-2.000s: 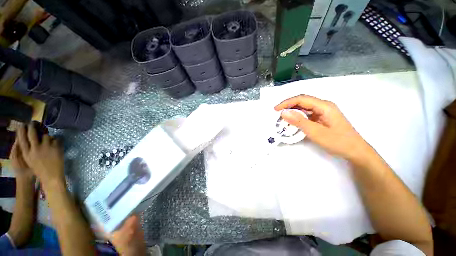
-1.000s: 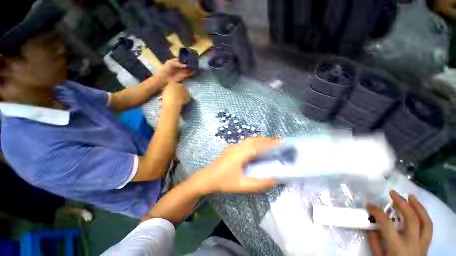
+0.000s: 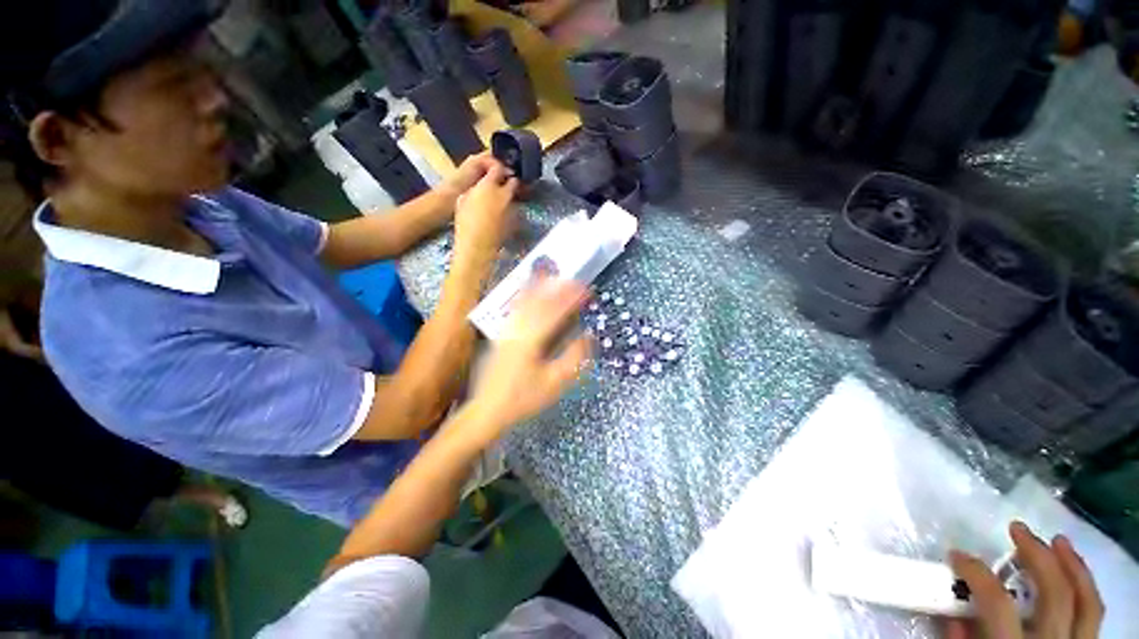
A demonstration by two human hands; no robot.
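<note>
The retail carton [image 3: 565, 265], white with a printed picture and its end flaps open, lies on the bubble wrap beside the neighbouring worker's forearms. My left hand [image 3: 531, 356] is blurred at the carton's near side, with fingers spread and overlapping its edge; no grip on it shows. My right hand [image 3: 1034, 587] is at the bottom right with its fingers around the round head of a white handheld appliance [image 3: 884, 582]. The appliance's straight handle points left over white protective sheets [image 3: 799, 499]. The fingers hide most of its head.
Small black parts with white tips [image 3: 635, 340] lie loose right of the carton. Stacked dark housings [image 3: 874, 256] stand at the right, with more [image 3: 637, 119] at the back. A neighbouring worker [image 3: 212, 325] sits at the left, holding a dark housing [image 3: 516, 155]. A blue stool [image 3: 135, 587] is below.
My left hand has moved the carton further back and left, where it now lies on the bench, and the fingers have spread. My right hand stays on the appliance. The view has shifted left.
</note>
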